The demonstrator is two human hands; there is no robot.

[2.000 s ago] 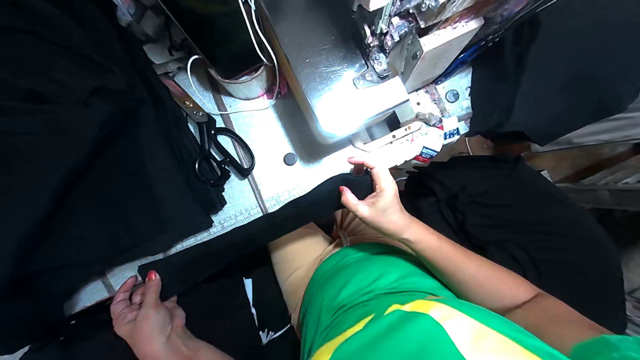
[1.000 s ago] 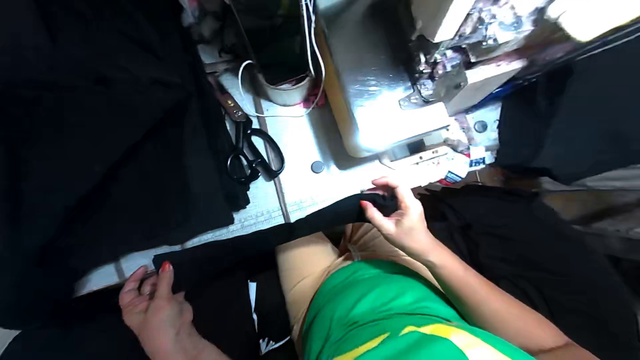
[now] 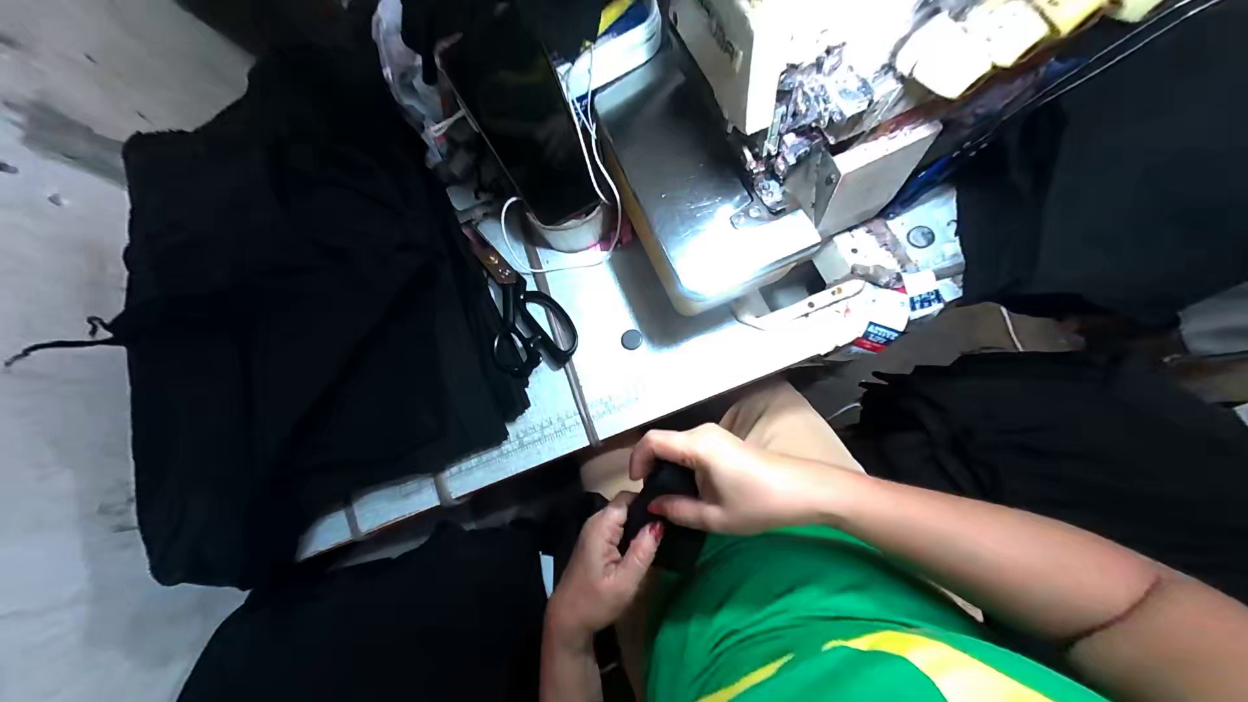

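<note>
Close together over my lap, both hands hold a bunched piece of black fabric point(image 3: 671, 485). My right hand point(image 3: 726, 480) curls over its top with thumb and fingers. From the lower left, my left hand point(image 3: 606, 564) pinches the same fabric, its thumb near my right thumb. Part of the fabric is hidden under the fingers. Beyond the hands, on the table, lies a pair of black-handled scissors point(image 3: 534, 327), its blades partly covered. A sewing machine point(image 3: 707, 166) with a shiny metal bed stands above.
A large stack of black cloth point(image 3: 322, 322) covers the table's left part. More black fabric lies at the lower left point(image 3: 419, 614) and right point(image 3: 1063, 439). A phone point(image 3: 526, 107) with a white cable leans in a holder. The table edge point(image 3: 487, 468) runs just beyond my hands.
My hands were wide apart with a black strip stretched between them; now they are together and the fabric is bunched. The view has shifted to show more of the left side.
</note>
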